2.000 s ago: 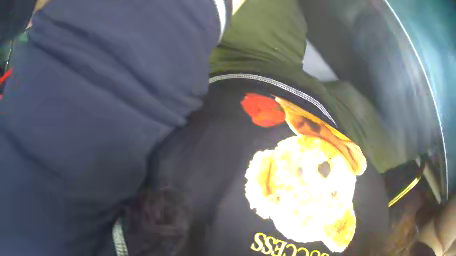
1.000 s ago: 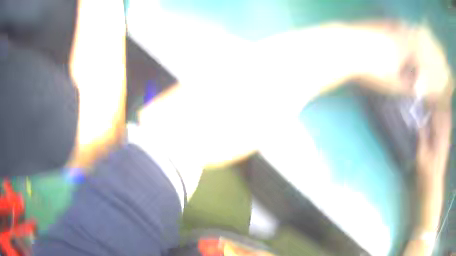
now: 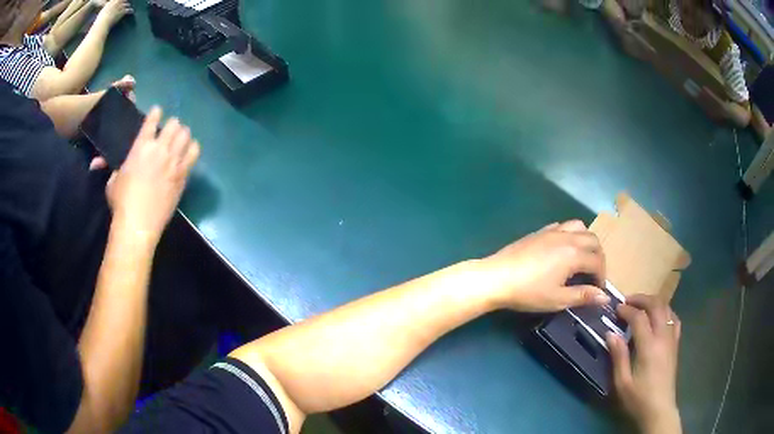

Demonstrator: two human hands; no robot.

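Note:
An open retail box (image 3: 560,352) with black sides stands on the dark green table at the lower right. Its brown cardboard lid (image 3: 641,246) stands up behind it. A black printed card (image 3: 604,322) with a white band and white edges lies over the black tray in the box. My left hand (image 3: 552,269) reaches in from the left, its thumb and fingers gripping the card's far end. My right hand (image 3: 649,347), with a ring, grips the card's near side with thumb and fingers. The fingers hide part of the card.
The glossy table (image 3: 365,153) curves across the view. A person at left holds a dark flat object (image 3: 113,125). Black boxes (image 3: 246,72) stand at the upper left, one open with white inside. Another person handles a brown carton (image 3: 683,55) at the upper right.
The view has swung from clothing and a lap to the table. The blur has gone, and both my hands and the open box now show clearly.

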